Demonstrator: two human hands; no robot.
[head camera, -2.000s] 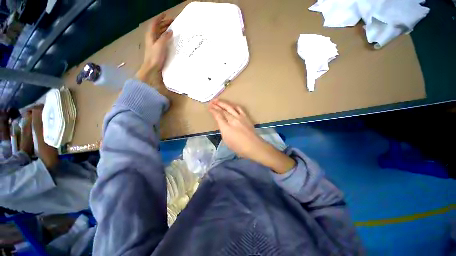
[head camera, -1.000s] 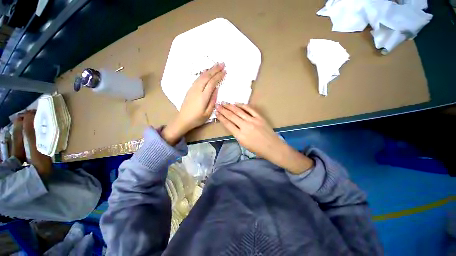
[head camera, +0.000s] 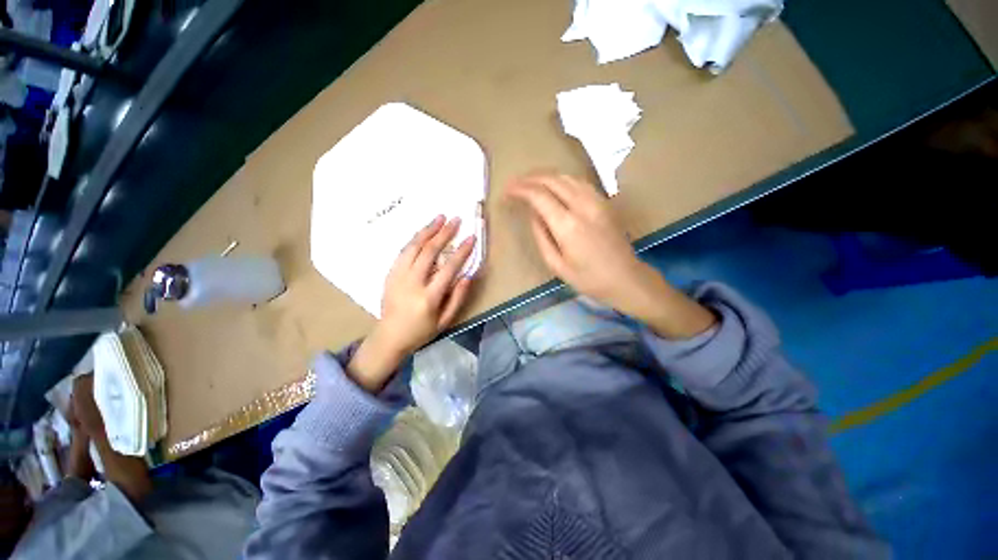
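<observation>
A white hexagonal housing (head camera: 372, 186) lies flat on the brown cardboard sheet (head camera: 503, 109), with small dark print on its upper face. My left hand (head camera: 425, 287) rests on the housing's near right part with its fingers spread. My right hand (head camera: 580, 235) is raised to the right of the housing, apart from it, slightly blurred, with nothing seen in it. A crumpled white wipe (head camera: 602, 123) lies on the cardboard beyond my right hand.
A translucent bottle with a metallic top (head camera: 232, 281) is at the left. A stack of housings (head camera: 123, 391) stands at far left beside another person's arm (head camera: 104, 443). White cloths (head camera: 679, 24) lie at the top right. Bagged parts (head camera: 410, 459) are below the bench edge.
My left hand has moved to the housing's near right part. My right hand has left the housing's near edge and moved right and up. The whole view has turned.
</observation>
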